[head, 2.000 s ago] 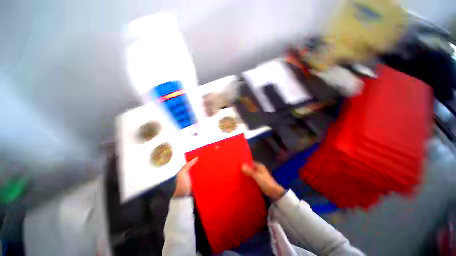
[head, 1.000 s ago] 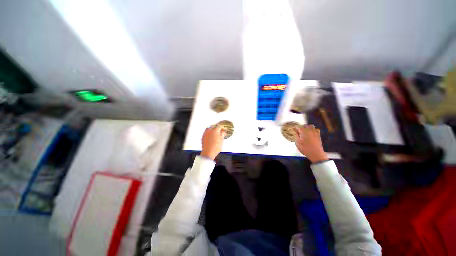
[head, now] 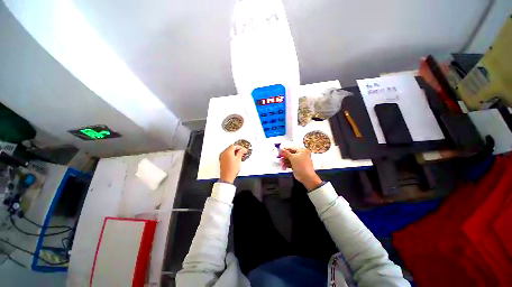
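Note:
My left hand (head: 231, 162) is at the front left parts cup (head: 244, 148), fingertips over its brass-coloured bits. Whether it pinches a part is too small to tell. My right hand (head: 299, 163) has its fingertips at the setting dies (head: 278, 147) under the head of the white machine (head: 264, 50). Any part in its fingertips is too small to make out. The right parts cup (head: 316, 142) and the back left cup (head: 233, 123) hold brass-coloured bits. The blue keypad (head: 272, 115) shows lit red digits.
A pale piece with a red border (head: 119, 253) and a small white pad (head: 151, 174) lie on the left table. A clear bag (head: 325, 105), a thin orange-brown stick (head: 353, 124), a black phone (head: 392, 123) on paper and a red stack (head: 460, 230) are at the right.
The red piece held two seconds ago is out of my hands. Since one second ago, my right hand has moved from the right cup to the dies; my left hand has stayed at its cup.

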